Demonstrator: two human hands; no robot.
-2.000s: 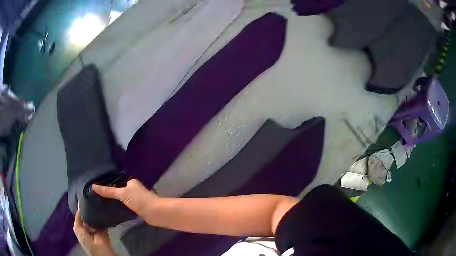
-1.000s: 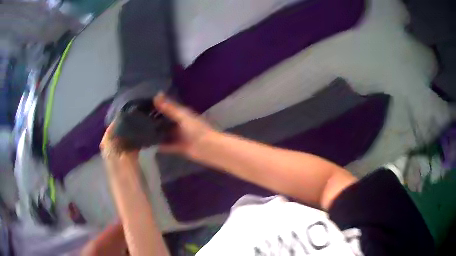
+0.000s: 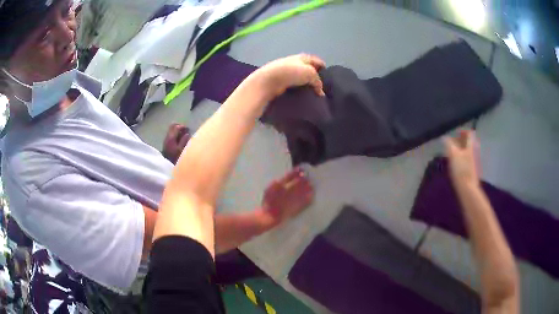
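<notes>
A thick stack of dark grey cut panels (image 3: 438,92) lies across the table, its left end folded and bunched. My left hand (image 3: 297,73) reaches over from the lower left, its fingers curled on the bunched end's far edge. My right hand (image 3: 463,150) is off the stack, just below its near right edge, blurred, with fingers apart and nothing seen in it. A purple panel (image 3: 224,80) shows beyond my left forearm. Another purple panel (image 3: 438,190) lies partly behind my right forearm. Overlapping grey (image 3: 380,245) and purple (image 3: 343,279) panels lie nearest me.
A co-worker in a light grey shirt (image 3: 92,184) and lowered mask stands at left, one hand (image 3: 289,196) over the table near the bunched end. A neon green strip (image 3: 245,30) crosses the far left table end, beside loose white offcuts (image 3: 165,40). Black-and-yellow tape (image 3: 254,297) marks the floor.
The view has swung left, bringing the co-worker into view. Both my hands were at the stack's curled end; my right hand has come off and moved right, while my left reaches across that end.
</notes>
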